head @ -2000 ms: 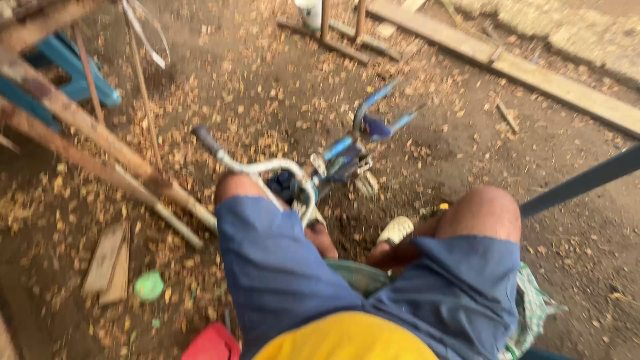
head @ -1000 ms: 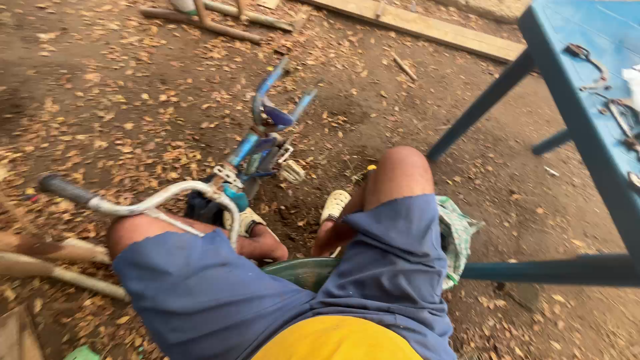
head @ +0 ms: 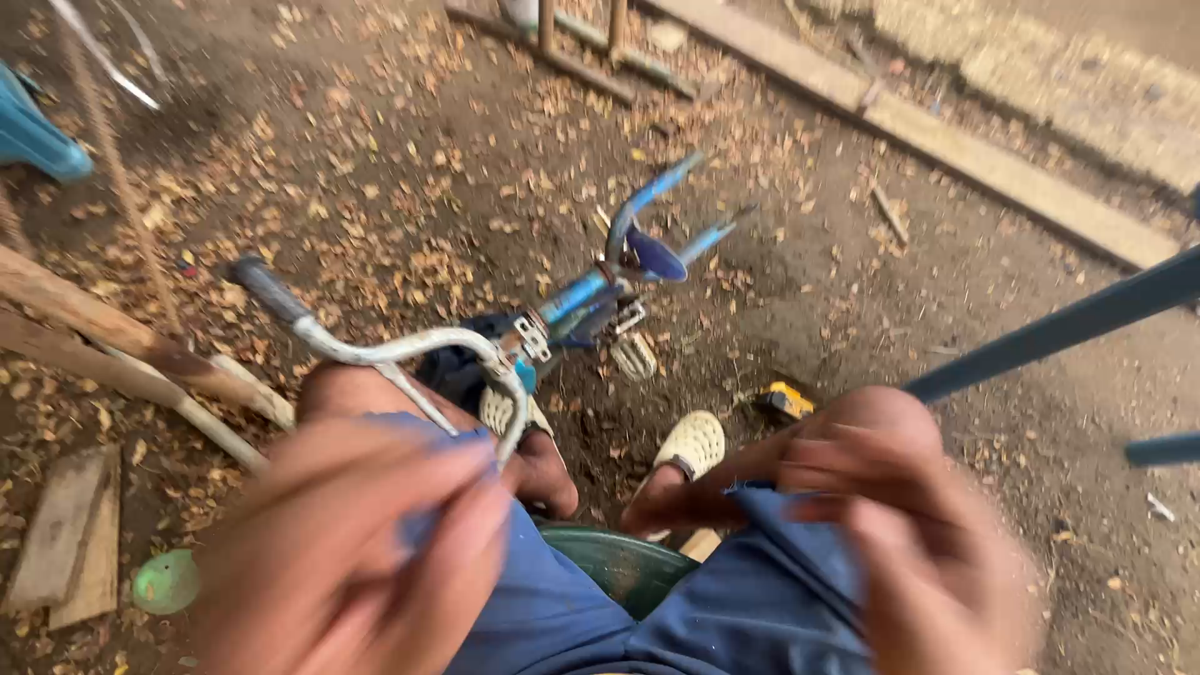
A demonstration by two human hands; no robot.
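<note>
Both hands are blurred and raised over my lap. My left hand (head: 347, 544) is above the left thigh with its fingers bent and their tips near each other; whether something small is between them cannot be made out. Over the right thigh, my right hand (head: 909, 534) has its fingers curled, and no object shows in it. A small bicycle with a blue frame (head: 574, 296) lies tilted between and ahead of my legs. Its white handlebar (head: 412, 345) with a dark grip (head: 267, 289) crosses by my left knee, and a pedal (head: 634, 356) shows near the frame.
Wooden poles (head: 141, 347) and loose boards (head: 66, 539) are at the left, near a green round thing (head: 167, 581). A blue table leg (head: 1059, 323) slants in at the right. A yellow and black object (head: 786, 401) lies by my right knee. A long plank (head: 994, 164) crosses the leaf-strewn ground ahead.
Both hands have come into view above my thighs; neither shows in the earlier frames. The view has swung back left, so the blue tabletop seen a second ago is out of frame.
</note>
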